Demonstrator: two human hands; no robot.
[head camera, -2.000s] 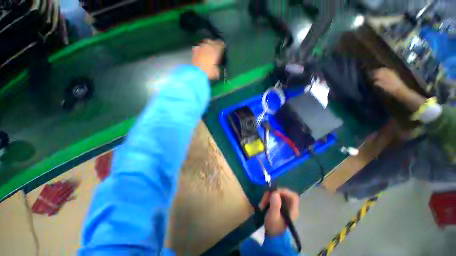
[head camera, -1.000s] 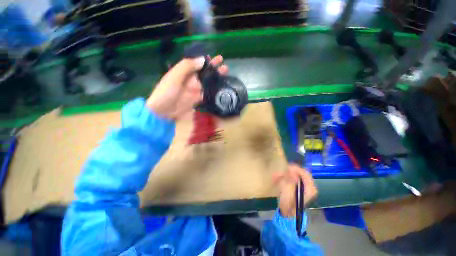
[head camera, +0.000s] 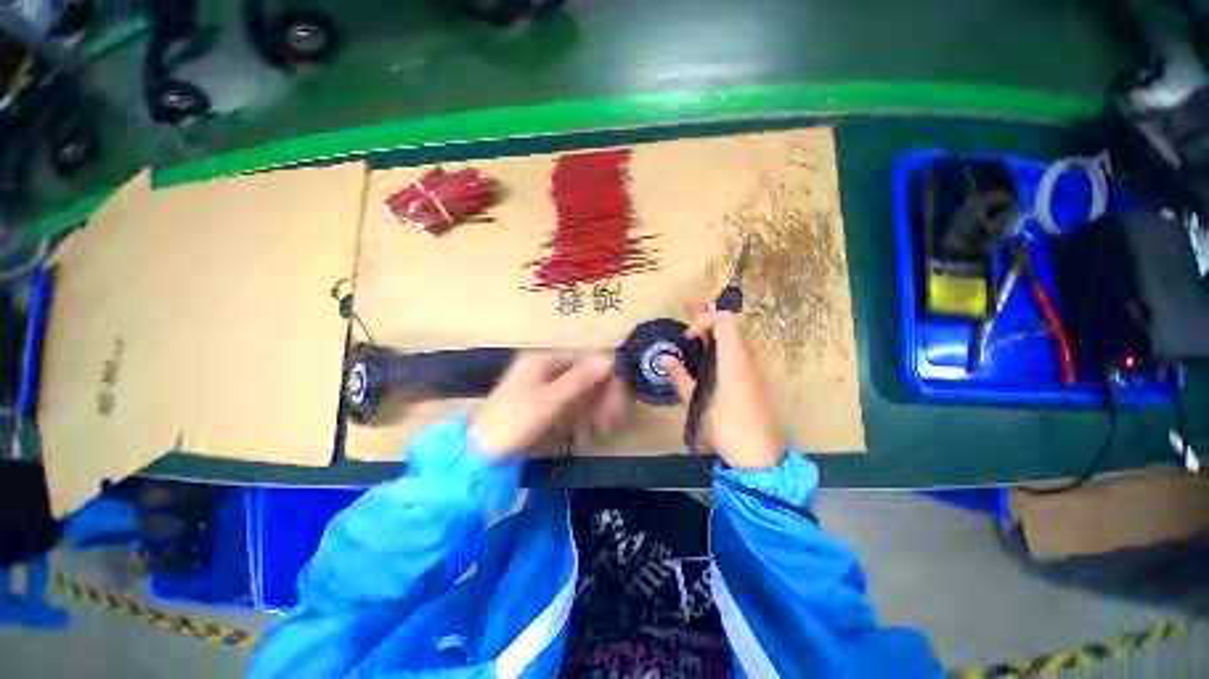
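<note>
The black headphone (head camera: 454, 373) lies across the cardboard sheet (head camera: 464, 292), one ear cup (head camera: 361, 385) at the left and the other ear cup (head camera: 655, 358) at the right. My left hand (head camera: 546, 402) is at the band beside the right cup, partly blurred; its grip cannot be made out. My right hand (head camera: 732, 387) holds the soldering iron (head camera: 731, 295), tip pointing up and away over the cardboard, with fingers touching the right cup. Loose red wires (head camera: 591, 212) lie beyond the hands, with a bundle of red wires (head camera: 443, 200) to their left.
Fine cut pieces (head camera: 793, 272) are scattered at the cardboard's right. A blue tray (head camera: 939, 382) on the right holds a yellow sponge (head camera: 957, 293), red-handled pliers (head camera: 1050, 329), a pale ring (head camera: 1071, 195) and a black box. The green-edged conveyor (head camera: 743, 101) behind carries more headphones.
The headphone has come down from the raised left hand onto the cardboard. My right hand has moved from beside the tray to the right cup, bringing the iron. The view has shifted.
</note>
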